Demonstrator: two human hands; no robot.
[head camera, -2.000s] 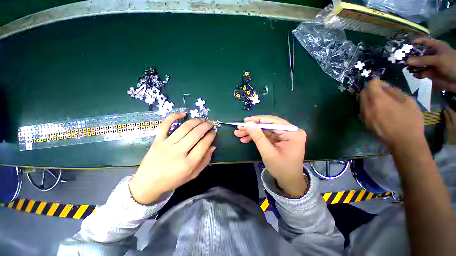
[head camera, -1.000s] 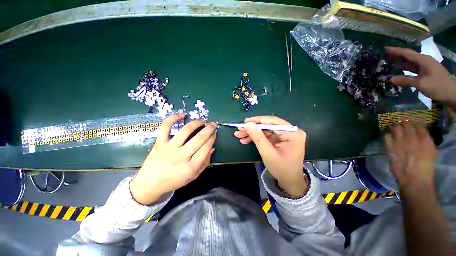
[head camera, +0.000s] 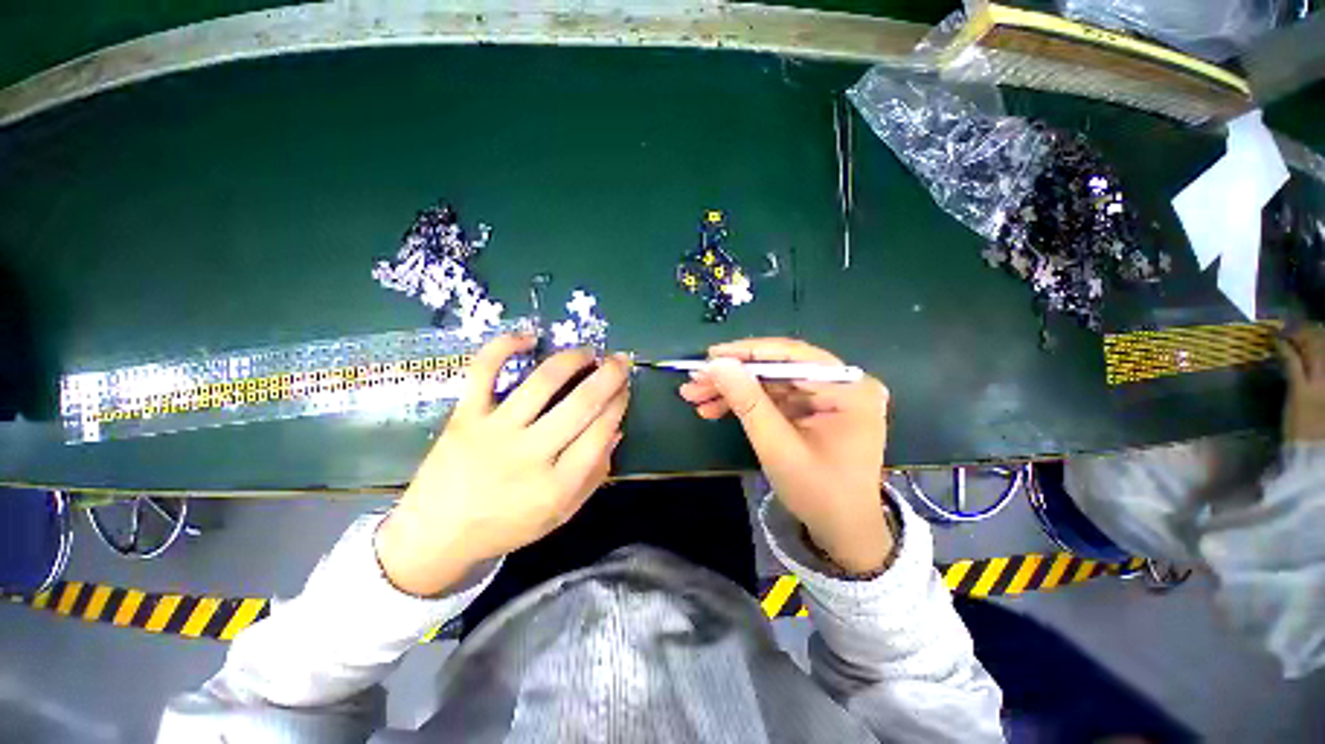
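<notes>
My right hand (head camera: 804, 422) holds a slim white pen-style tool (head camera: 792, 369) level, its dark thin tip pointing left at my left fingertips. My left hand (head camera: 509, 465) lies palm down over the right end of a clear strip (head camera: 262, 384) with rows of yellow-orange adhesive pieces. Its fingertips press near the tool tip; a tiny part there is too small to make out, and what lies under the fingers is hidden. Small flex circuits with white cross-shaped faces (head camera: 436, 269) lie in a pile beyond my left hand. A smaller pile with yellow spots (head camera: 712, 272) lies to the right.
Thin metal tweezers (head camera: 844, 182) lie right of the small pile. Farther right are a crinkled clear bag (head camera: 945, 146), a dark parts pile (head camera: 1075, 233), white paper (head camera: 1232, 211) and a yellow strip (head camera: 1184, 353). Another person's hand (head camera: 1303, 381) and sleeve show at the right edge.
The neighbour's hands have left the parts pile; one is now at the right edge by the yellow strip, and the white paper is uncovered. My hands have barely moved.
</notes>
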